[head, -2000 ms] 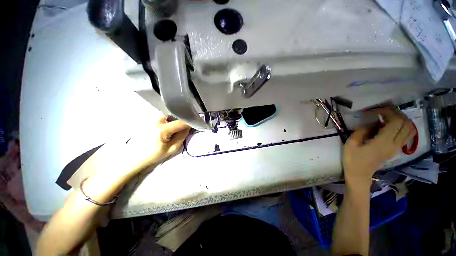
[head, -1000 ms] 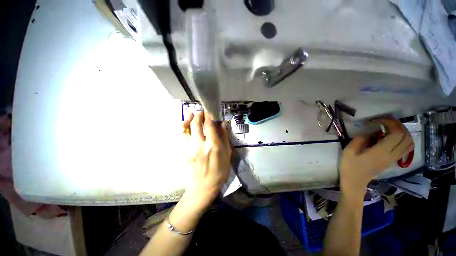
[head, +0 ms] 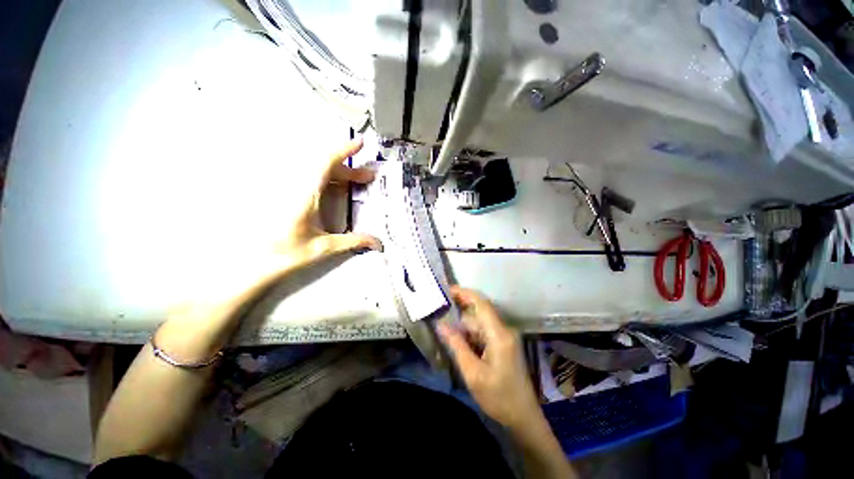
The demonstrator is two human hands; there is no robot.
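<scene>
A curved white piece (head: 409,245) lies on a grey band (head: 415,334) under the machine head. Its upper end is at the presser foot (head: 393,164), and its lower end reaches the table's front edge. My left hand (head: 323,210) is spread at its left side, thumb and fingers apart, fingertips at or beside the upper part. My right hand (head: 476,348) pinches the grey band near its lower end, at the table edge.
The off-white machine head (head: 581,112) crosses the top right. Red-handled scissors (head: 689,269), a slim metal tool (head: 599,217) and a black pad with teal rim (head: 493,185) lie to the right. White strips (head: 314,58) lie behind. A blue bin (head: 609,416) stands below the edge.
My right hand has left the scissors area and moved left to the band's lower end. My left hand has shifted left and opened beside the piece. The curved white piece now shows at the foot.
</scene>
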